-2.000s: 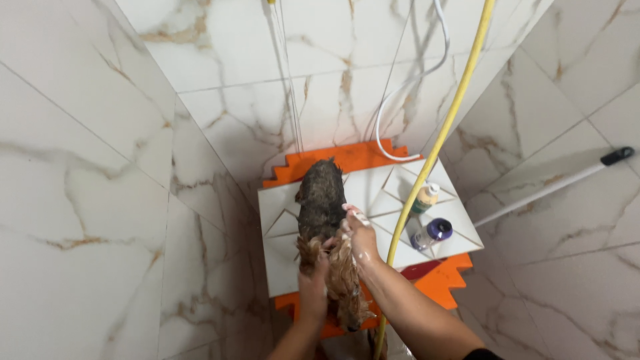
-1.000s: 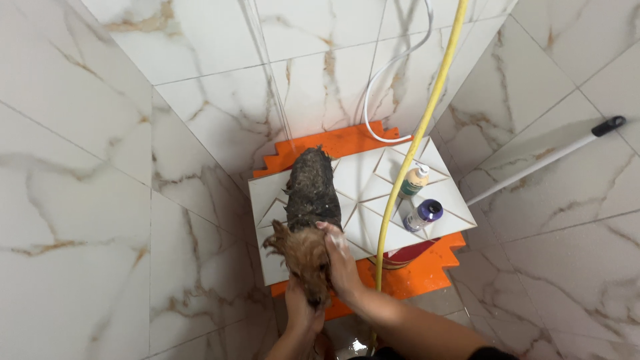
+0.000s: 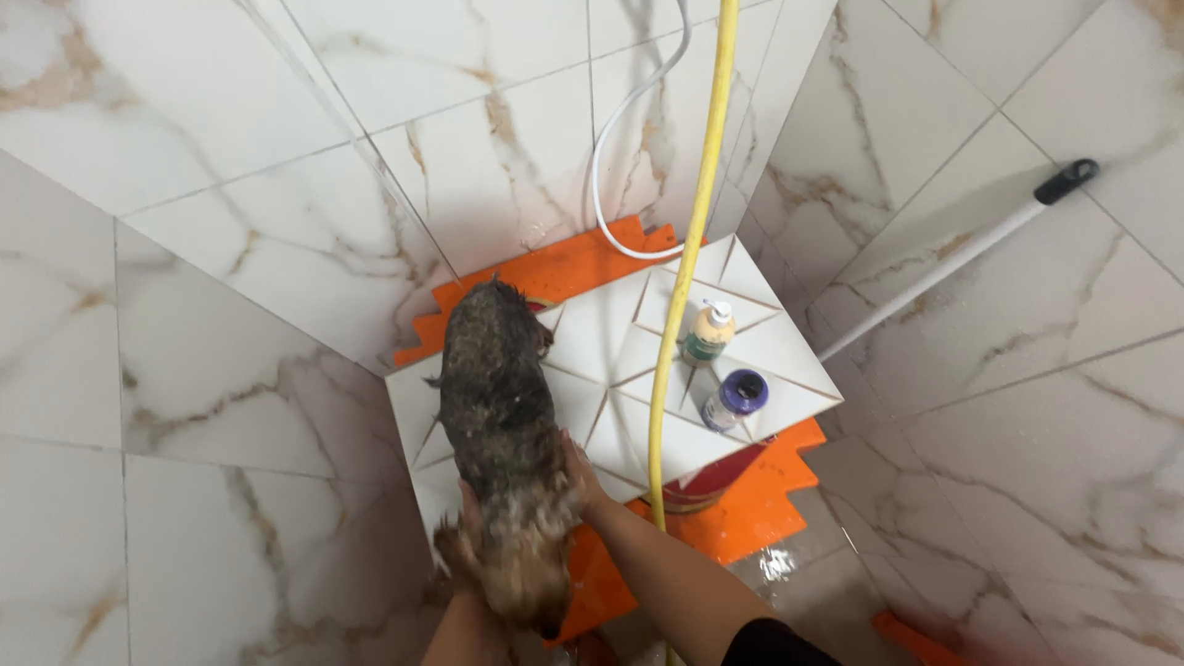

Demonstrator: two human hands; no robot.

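Note:
A wet, dark-backed dog with a tan head [image 3: 504,398] stands on a white tile slab with brown lines [image 3: 592,407], its head lowered at the near edge. Against the left side of its neck and chest lies my left hand [image 3: 472,518], mostly hidden by the fur. My right hand [image 3: 578,476] rests on the dog's right shoulder, fingers along its side. Pale lather shows on the neck. Right of the dog stand a pump bottle with a green lower part [image 3: 709,331] and a clear bottle with a purple cap [image 3: 737,400].
A yellow hose [image 3: 689,268] hangs in front of the slab. Behind it curves a thin white hose [image 3: 601,176]. Orange interlocking mats [image 3: 758,518] lie beneath, with a red round object [image 3: 717,476] under the slab. A white pole with a black end [image 3: 934,277] leans against the right marble-patterned wall.
My hands have moved from the dog's face to its neck and shoulders. The dog's head, raised a second ago, is now lowered.

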